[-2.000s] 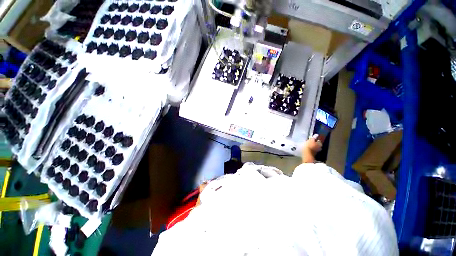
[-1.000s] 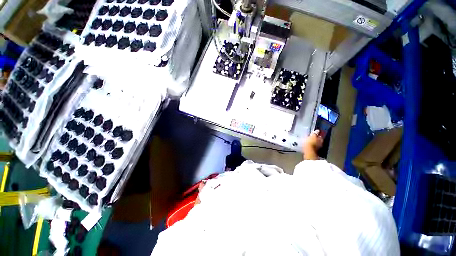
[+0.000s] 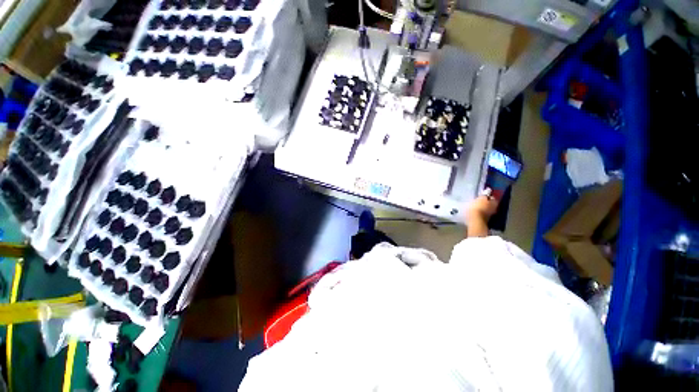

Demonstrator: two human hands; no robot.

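My right hand (image 3: 481, 209) is small in the picture, at the machine's front right corner. Its fingertips are at the lower end of a dark smartphone (image 3: 503, 164) with a lit bluish screen; whether they grip it I cannot tell. My left hand is not in view. The left fixture (image 3: 345, 102) and right fixture (image 3: 442, 129), black with pale spots, lie on the machine's white table (image 3: 318, 157). The metal machine head (image 3: 414, 38) stands between them, nearer the right one, and partly hides the block behind.
Whitish blister trays (image 3: 201, 155) with rows of black round parts stand left of the machine. A green surface (image 3: 38, 352) with yellow bars lies lower left. A red stool-like object (image 3: 287, 321) is below the machine edge. A blue rack (image 3: 633, 153) with a cardboard box (image 3: 586, 222) stands right.
The machine head was over the left fixture one second ago and now stands further right, leaving that fixture uncovered. My right hand stays by the smartphone. The camera view has shifted slightly.
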